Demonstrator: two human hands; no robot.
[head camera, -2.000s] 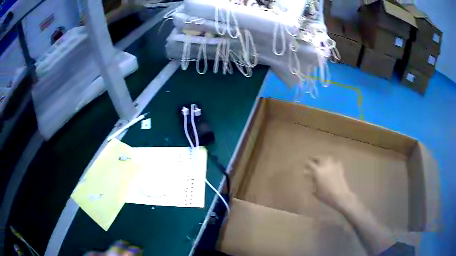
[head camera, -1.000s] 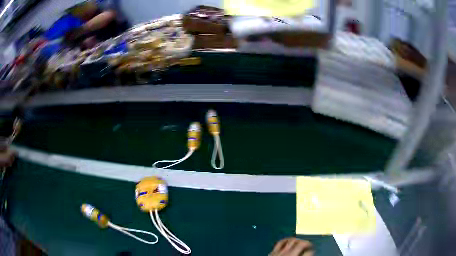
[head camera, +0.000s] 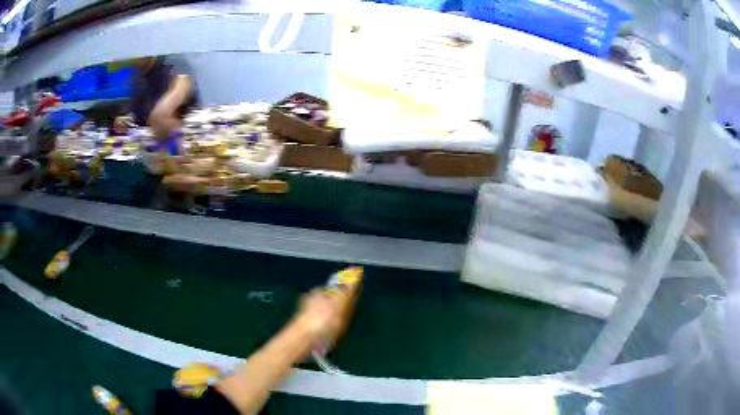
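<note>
My left hand (head camera: 324, 318) reaches over the green belt from the lower left, blurred, and is closed on a yellow corded unit (head camera: 347, 280). The unit's yellow and white end sticks out above the fingers and a white cord hangs below them. Whether it holds more than one unit is unclear. A round yellow unit (head camera: 195, 378) lies by the near rail, partly behind my sleeve. A slim yellow unit (head camera: 108, 399) is cut off by the bottom edge. Another corded unit (head camera: 58, 263) lies on the belt at left. My right hand is out of the picture.
A pale rail (head camera: 341, 386) runs along the near side of the belt. A wrapped white stack (head camera: 544, 247) stands at right beside a metal post (head camera: 649, 243). A mixed stock pile (head camera: 235, 146) and another person's arm (head camera: 169, 105) are across the line. A yellow sheet (head camera: 491, 399) shows below.
The view has swung from the carton to the bench, then up over the belt. My left hand has come in and taken hold of a yellow unit; the two units seen mid-belt no longer lie there.
</note>
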